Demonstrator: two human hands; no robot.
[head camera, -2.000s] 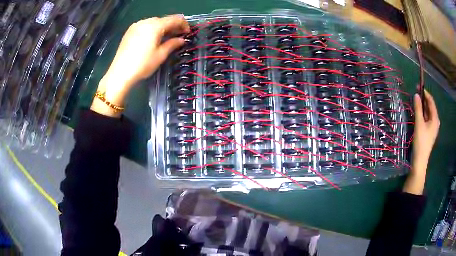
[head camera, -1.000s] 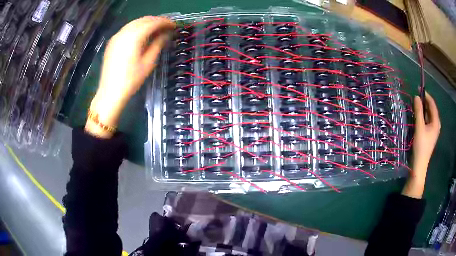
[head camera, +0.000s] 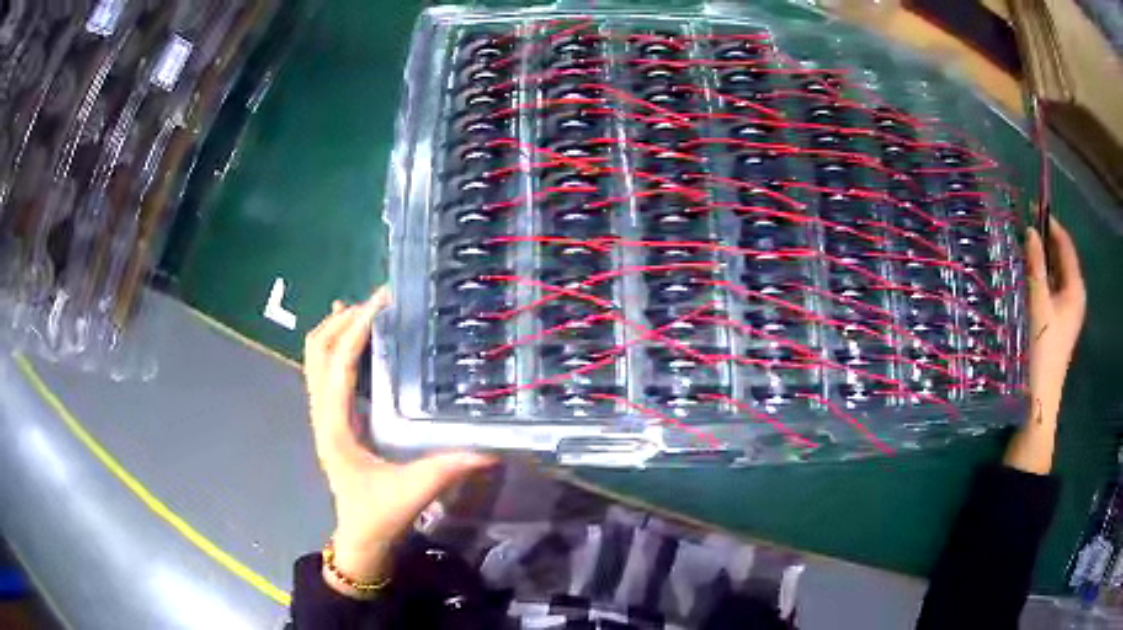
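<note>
The clear blister tray (head camera: 523, 433) holds rows of dark round speaker units (head camera: 671, 252) on edge, with red lead wires trailing to the right. My left hand (head camera: 357, 425) grips the tray's near left corner, thumb along the near edge and fingers on the left side. The tray's left part looks raised and slightly turned. My right hand (head camera: 1053, 295) is at the tray's right edge and holds a thin dark stick-like tool that points up and away. Its fingers are partly hidden, so I cannot tell if they also grip the tray.
Stacked clear trays (head camera: 111, 160) with white labels stand at the left. A white corner mark (head camera: 281, 305) is on the green mat (head camera: 246, 234). Brown cardboard (head camera: 967, 62) and a dark pad (head camera: 973, 27) are at upper right. Grey floor with a yellow line shows at lower left.
My left hand has moved from the tray's far left corner to its near left corner and taken hold. The tray has shifted right and its left side looks lifted. The corner mark is now uncovered.
</note>
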